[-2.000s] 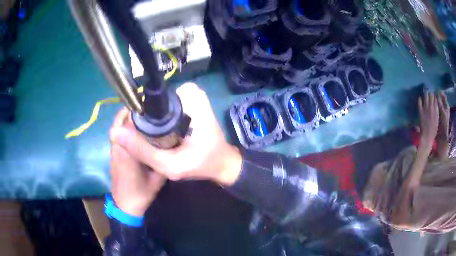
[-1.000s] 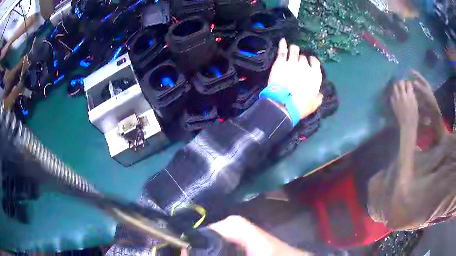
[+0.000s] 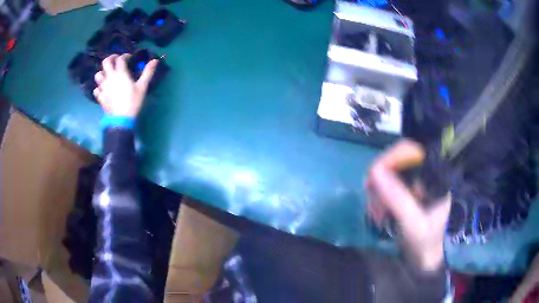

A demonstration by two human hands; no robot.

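Observation:
My left hand [image 3: 121, 89], with a blue wristband, is at the far left of the bench. Its fingers and thumb are spread around a black housing [image 3: 142, 64] with blue inside, at the near edge of a group of black units [image 3: 162, 26]. The hand hides part of the housing. My right hand [image 3: 411, 195] is at the right, blurred, closed around the dark body of the electric screwdriver [image 3: 434, 171]. The grey-beige strip [image 3: 493, 97] trails up from the driver to the top right. The driver's tip cannot be made out.
The white screw feeder [image 3: 366, 109] stands between my hands, towards the back of the green mat [image 3: 248, 106]. Blurred dark housings [image 3: 490, 195] with blue spots fill the right side. Open cartons [image 3: 38, 171] stand below the bench edge at left, with dark parts inside.
The view has swung left. My left hand has moved from the housings at right to the unit group at far left. My right hand still holds the screwdriver, now raised beside the feeder.

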